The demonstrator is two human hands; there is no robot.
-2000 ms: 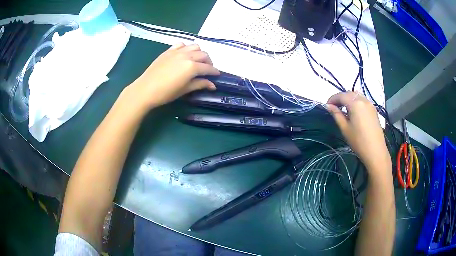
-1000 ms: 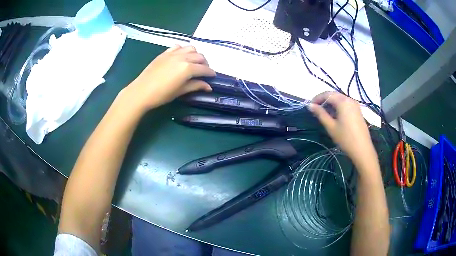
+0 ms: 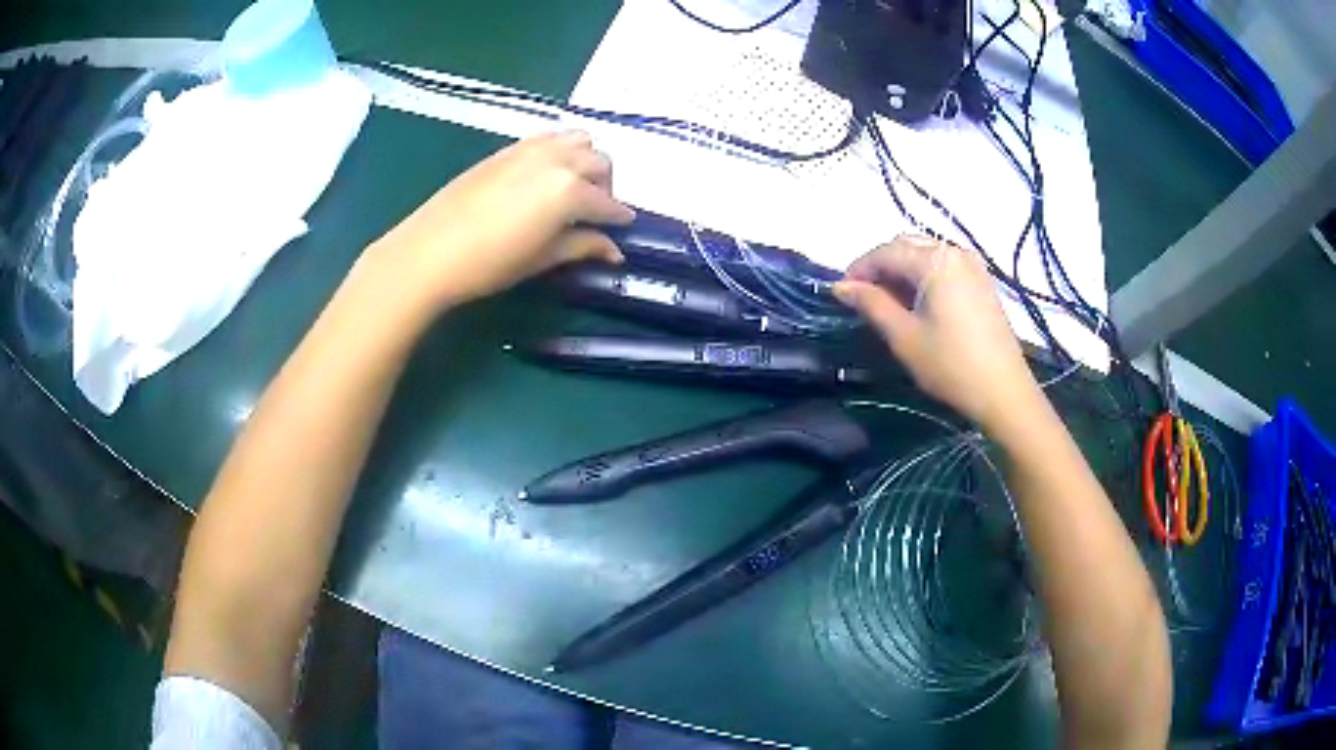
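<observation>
Several black pens lie on the dark green bench. My left hand (image 3: 564,205) rests on the front part of the rearmost pen (image 3: 711,249), its fingers closed on it. The second pen (image 3: 659,298) and third pen (image 3: 718,355) lie just nearer. Two more pens, an upper one (image 3: 696,447) and a lower one (image 3: 718,586), meet at their rear ends. My right hand (image 3: 894,293) pinches clear filament (image 3: 799,305) at the rearmost pen's rear end. The fingertips partly hide the contact. The filament coil (image 3: 916,586) lies right of the pens.
A black box (image 3: 887,52) with black cables stands on a white panel (image 3: 733,103). A crumpled white heap (image 3: 205,220) and a light blue cylinder (image 3: 279,52) are at left. Scissors (image 3: 1175,476), a blue bin (image 3: 1260,601) and a grey post (image 3: 1231,235) are at right.
My right hand has moved left along the filament toward the rearmost pen's rear end. My left hand has stayed almost still on the pen.
</observation>
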